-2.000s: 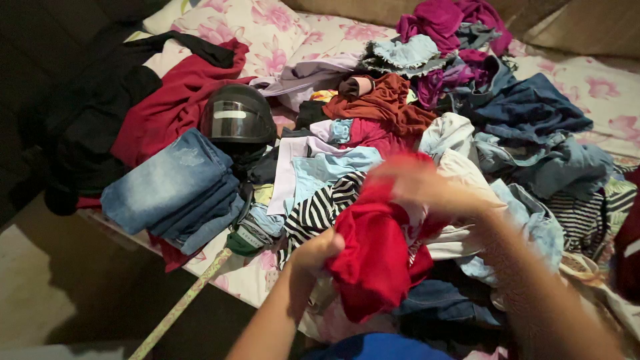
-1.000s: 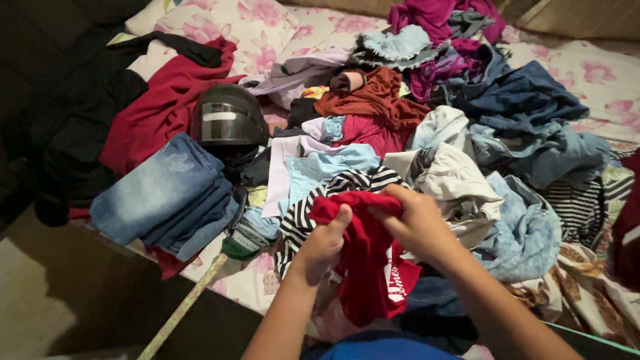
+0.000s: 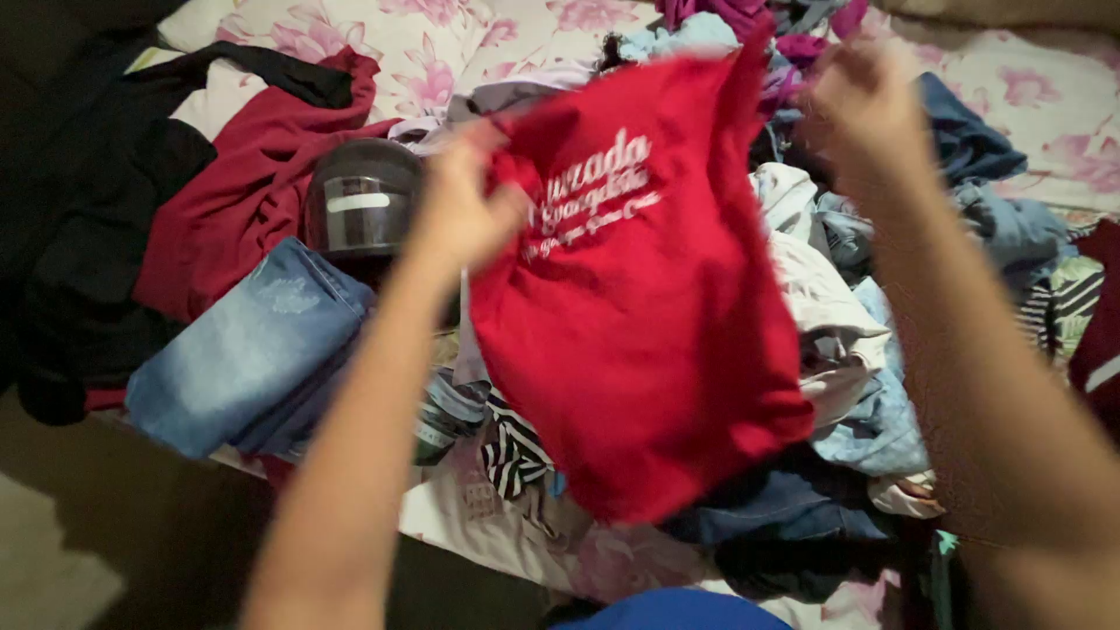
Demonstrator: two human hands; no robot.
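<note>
A red cloth shirt (image 3: 647,332) with white lettering hangs spread out in the middle of the head view, above the heaped clothes. At its upper left edge, my left hand (image 3: 472,197) grips the fabric between thumb and fingers. My right hand (image 3: 862,101) is raised near the shirt's upper right corner and is blurred; whether it holds the fabric cannot be made out. Behind the shirt, part of the clothes pile is hidden.
Folded blue jeans (image 3: 254,350) lie at the left beside a dark helmet with a visor (image 3: 363,201). Dark red cloth (image 3: 254,175) and black garments (image 3: 79,227) are farther left. White and denim clothes (image 3: 831,324) lie at the right on a floral bed sheet (image 3: 429,70).
The red shirt was bunched up between both hands low over the pile; now it hangs open. Both hands have moved up and apart.
</note>
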